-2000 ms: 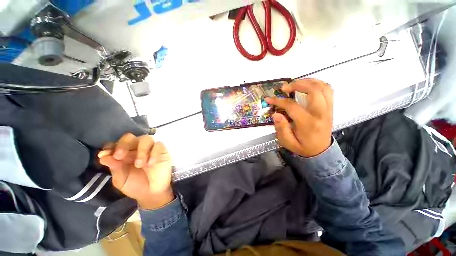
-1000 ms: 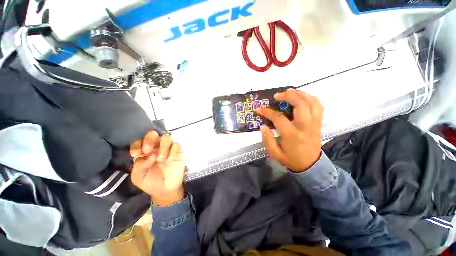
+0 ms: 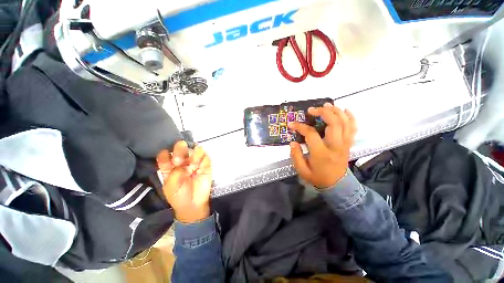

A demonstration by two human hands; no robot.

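Observation:
A smartphone (image 3: 265,127) lies flat on the white machine bed, its dark screen showing small bright icons. My right hand (image 3: 326,146) is over the phone's right part, fingers apart, a fingertip at the screen. It holds nothing. My left hand (image 3: 188,179) is palm up with curled fingers at the table's front edge, beside the dark cloth. No object shows clearly in it; whether the fingertips pinch something thin cannot be told. Dark garment pieces (image 3: 99,127) with white stripes are heaped at the left.
Red-handled scissors (image 3: 301,63) lie behind the phone by the sewing machine body (image 3: 353,22). Metal machine parts (image 3: 190,83) are at upper left. A printed scale (image 3: 254,179) runs along the front edge. Dark garments (image 3: 442,188) lie at right. A cardboard box (image 3: 146,268) is at lower left.
The view has shifted, so the machine and phone sit lower and further right. The phone screen changed from a colourful picture to small icons on dark. Both hands stay in similar places.

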